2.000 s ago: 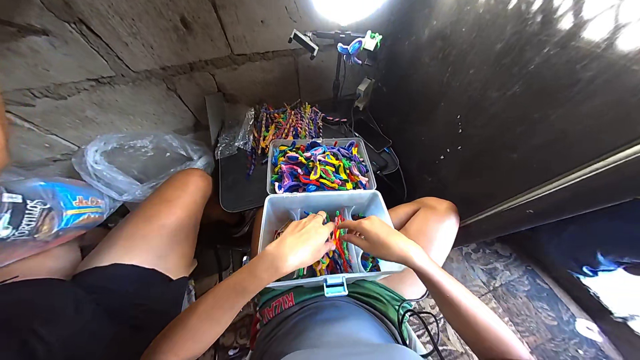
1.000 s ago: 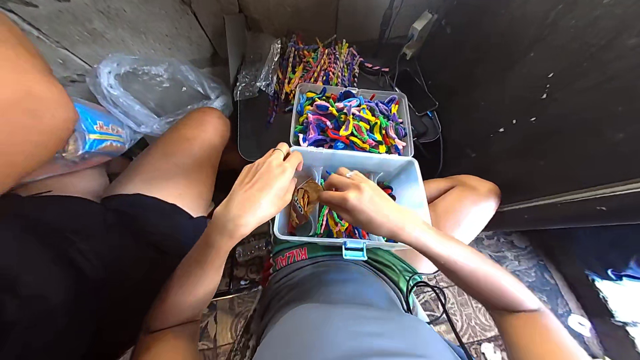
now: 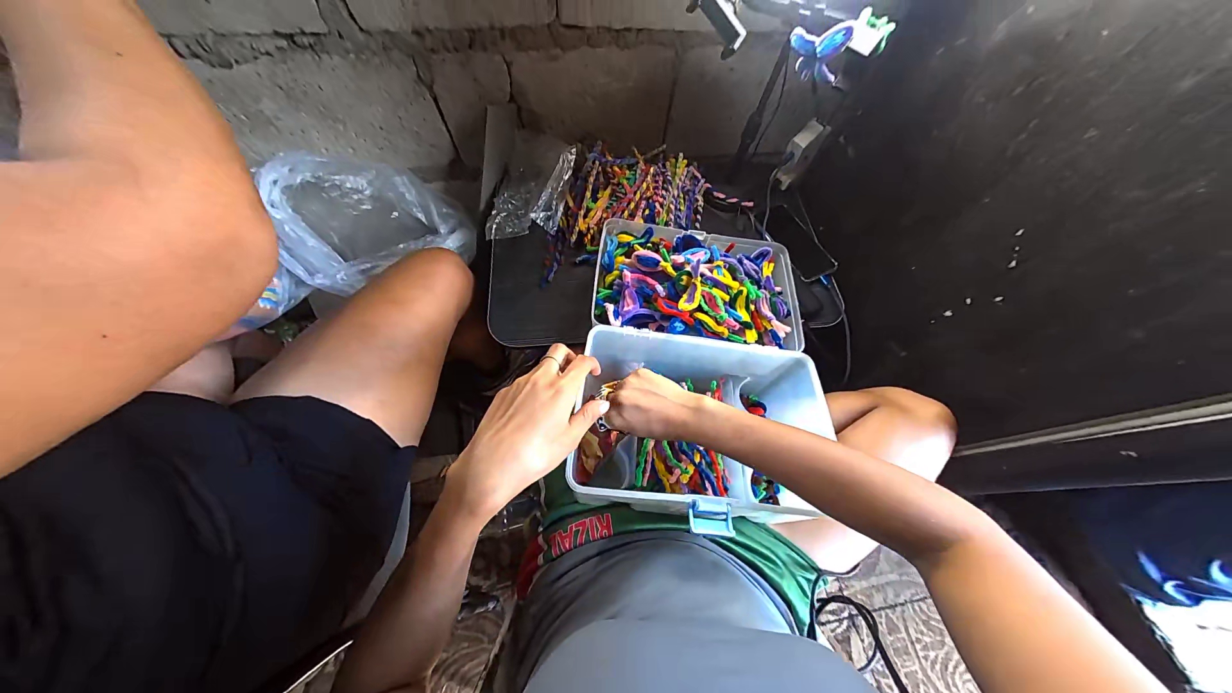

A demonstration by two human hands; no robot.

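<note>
A pale blue plastic box (image 3: 808,395) with compartments rests on my lap. Twisted pipe cleaners (image 3: 683,467) in many colours lie in its middle compartment. My left hand (image 3: 534,419) is at the box's left wall, fingers over the rim and thumb inside. My right hand (image 3: 650,402) reaches into the left compartment, its fingers curled at small gold-coloured pieces (image 3: 606,390); whether it grips them cannot be told. Below them a brown packet (image 3: 595,452) lies in that compartment. Behind, the open lid (image 3: 791,308) holds a heap of pipe-cleaner shapes (image 3: 693,289).
A dark stand (image 3: 534,303) bears more twisted pipe cleaners (image 3: 635,197) and clear wrappers. A plastic bag (image 3: 356,221) lies to the left, beside another person's knee (image 3: 433,289) and arm (image 3: 144,221). Cables and a power strip (image 3: 801,154) are at the back right.
Both hands have moved from the middle of the box to its left compartment since the earliest frame. The neighbouring person's arm now reaches further into view at the left.
</note>
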